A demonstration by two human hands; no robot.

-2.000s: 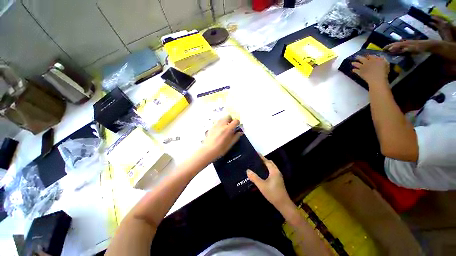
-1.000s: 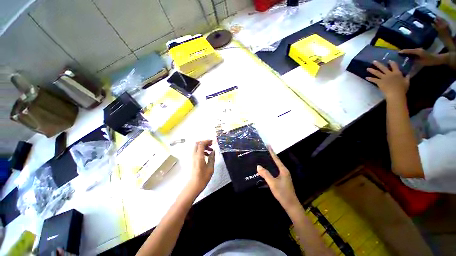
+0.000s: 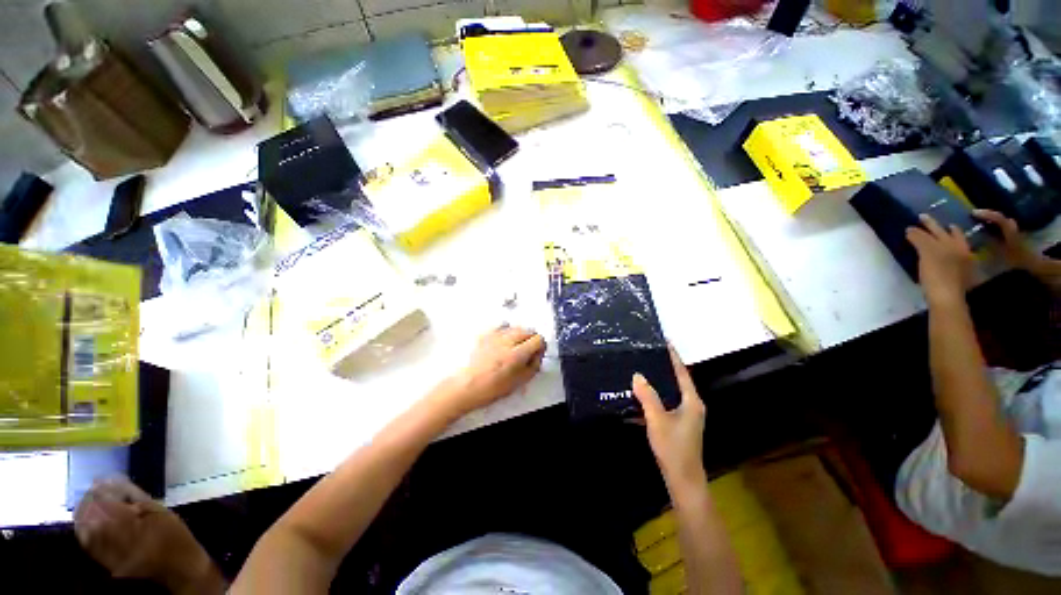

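Observation:
A black inner box lies at the table's front edge, with shiny clear film wrinkled over its upper part. Beyond it is a pale, glare-washed printed sheet or sleeve with a dark top strip. My right hand grips the box's lower right corner, thumb on top and fingers at the side. My left hand rests on the white top left of the box, apart from it, fingers curled; whether it holds anything is hidden. A small silvery piece lies just beyond it.
A film-wrapped yellow pack is at far left, above another person's hand. Yellow packs, a black box, a phone and a yellow stack stand behind. A neighbour works at right; a carton with yellow packs is below.
My left hand has come down onto the table beside the box. My right hand still grips the box. The view has shifted, and a wrapped yellow pack now shows at the left.

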